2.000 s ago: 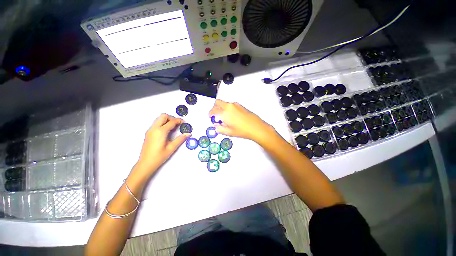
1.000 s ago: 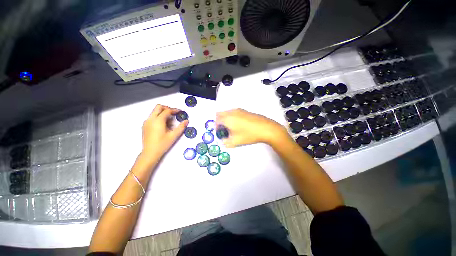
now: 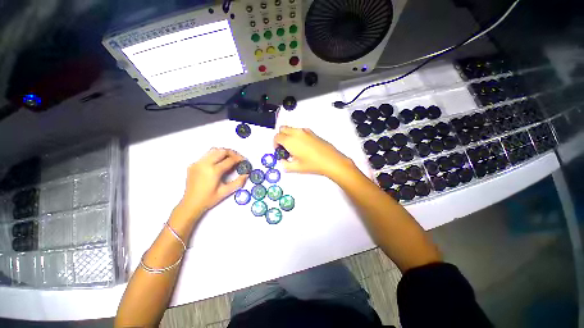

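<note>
My left hand has its thumb and fingertips on a dark round disc at the left edge of a loose cluster on the white surface. My right hand pinches a black disc at the upper right of the cluster. Below and between my hands lie several discs with a green sheen and several with a blue-violet rim. One more dark disc lies apart, above my left hand, near the black fixture box.
The tester and a speaker stand at the back. A filled clear tray is on the right with a black cable plug by it. A mostly empty clear tray is on the left. Black rounds lie beside the fixture.
The dark disc at my left fingers has moved down and right, towards the cluster. Another dark disc now lies within the cluster. My right hand has moved slightly up with its disc.
</note>
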